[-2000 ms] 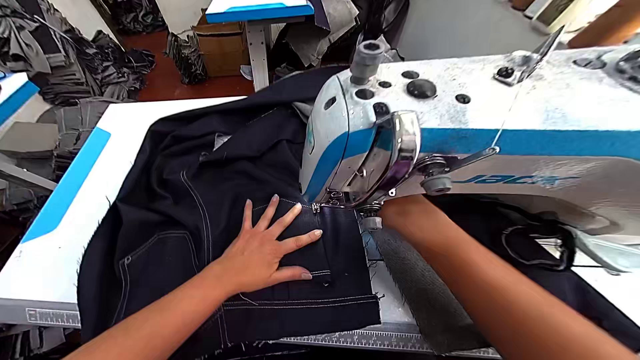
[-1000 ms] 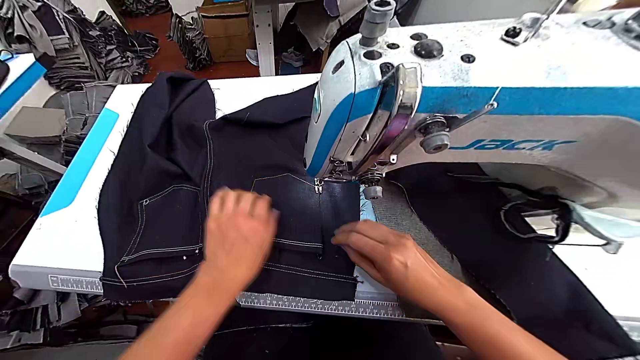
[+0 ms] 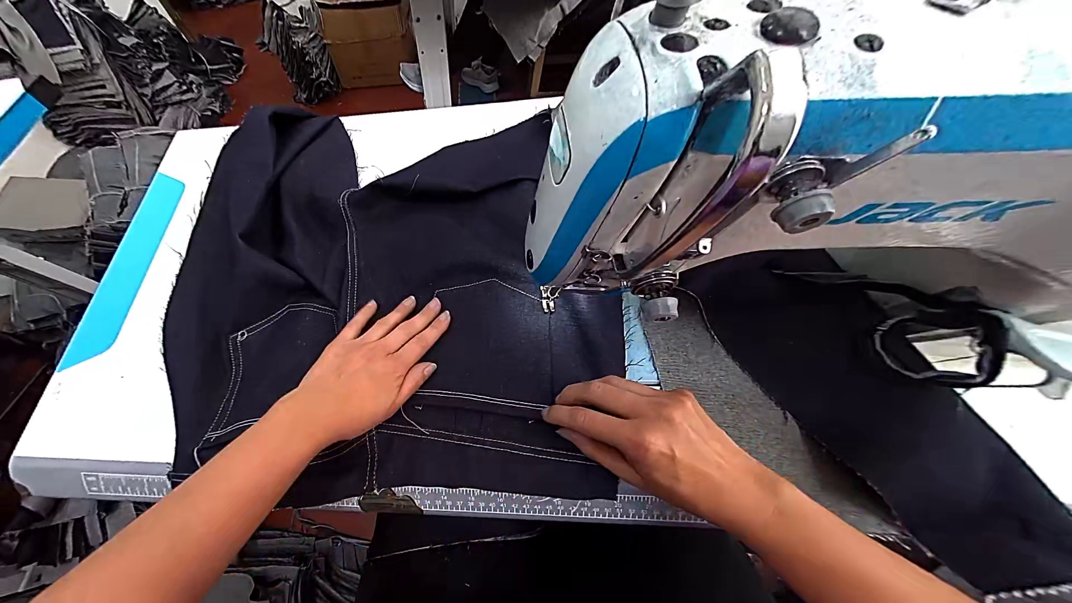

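Note:
Dark denim trouser pieces with pale double topstitching lie on the sewing table. A patch pocket is partly stitched along its pointed edge, and its corner sits under the presser foot of a Jack sewing machine. My left hand rests flat with fingers spread, its fingertips at the pocket's left side. With fingers bent together, my right hand touches the pocket's lower right edge near the double seam. Whether it pinches the cloth cannot be told.
A ruler strip runs along the table's front edge. More dark denim trails beneath the machine arm on the right, beside a black looped strap. Bundles of cut fabric and a cardboard box are on the floor behind.
My right hand was behind the presser foot two seconds ago; it is now in front of it, at the pocket's lower edge. My left hand, raised and blurred one second ago, now lies flat.

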